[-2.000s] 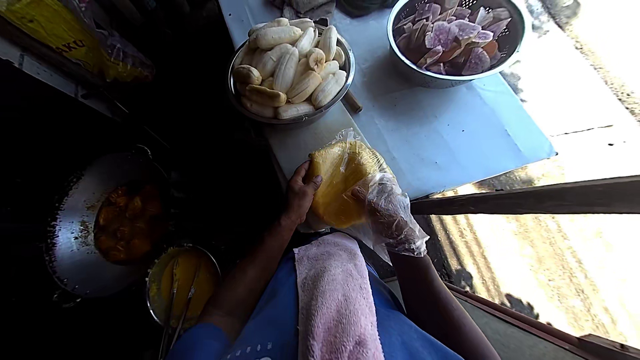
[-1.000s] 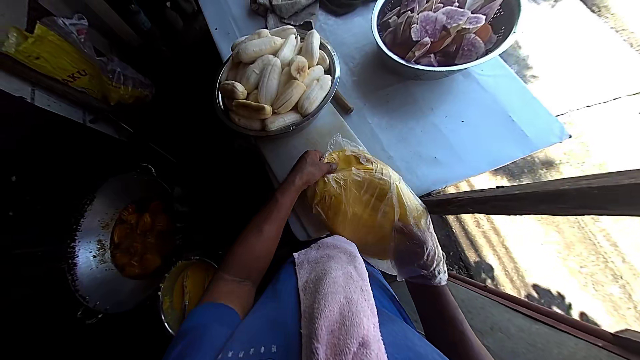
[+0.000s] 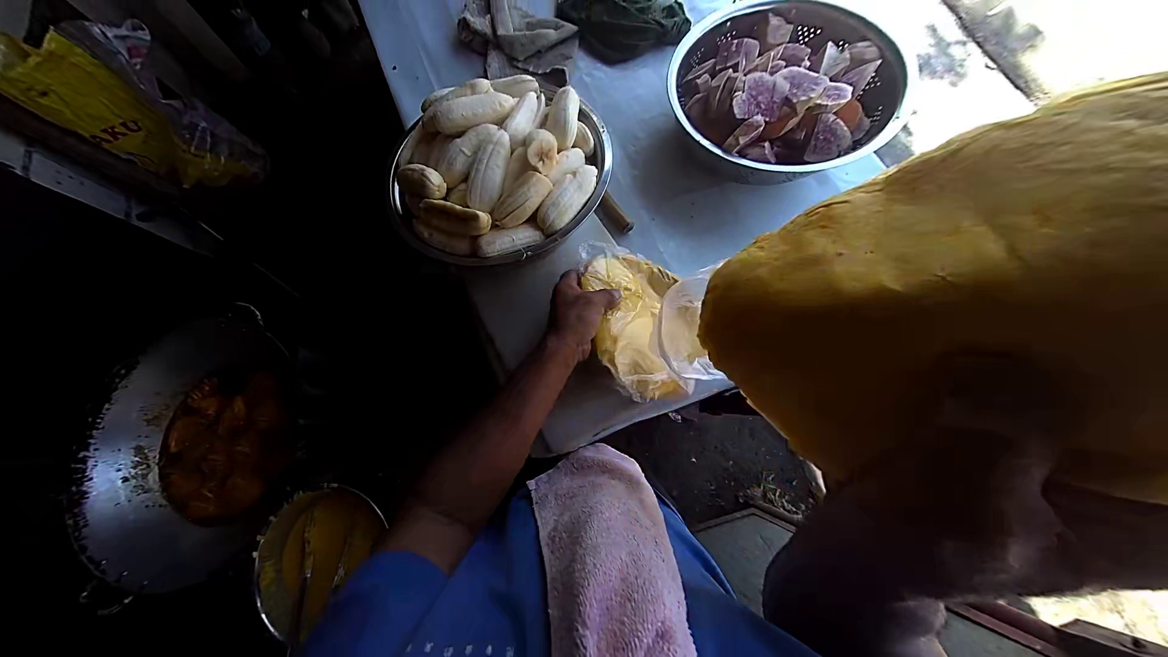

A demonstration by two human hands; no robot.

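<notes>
My left hand (image 3: pixel 579 315) grips the edge of a clear plastic bag (image 3: pixel 639 342) with yellow contents, over the corner of the white table, just below a steel bowl (image 3: pixel 394 196) of peeled bananas (image 3: pixel 488 169). Very near the camera at the right, a large flat yellow piece (image 3: pixel 922 283) is held up and covers much of the view. My right hand (image 3: pixel 985 511) is dark and blurred at its lower part; its fingers are not clear. Between bag and yellow piece lies crumpled clear plastic (image 3: pixel 684 328).
A steel colander (image 3: pixel 789 169) of purple and orange slices stands at the table's back right. Cloths (image 3: pixel 529 41) lie at the back. At the lower left are a wok (image 3: pixel 137 456) with orange-brown food and a pot (image 3: pixel 260 566) of yellow liquid with utensils.
My right hand has come away from the bag toward the camera, and a large flat yellow piece now fills the right side. My left hand still holds the bag.
</notes>
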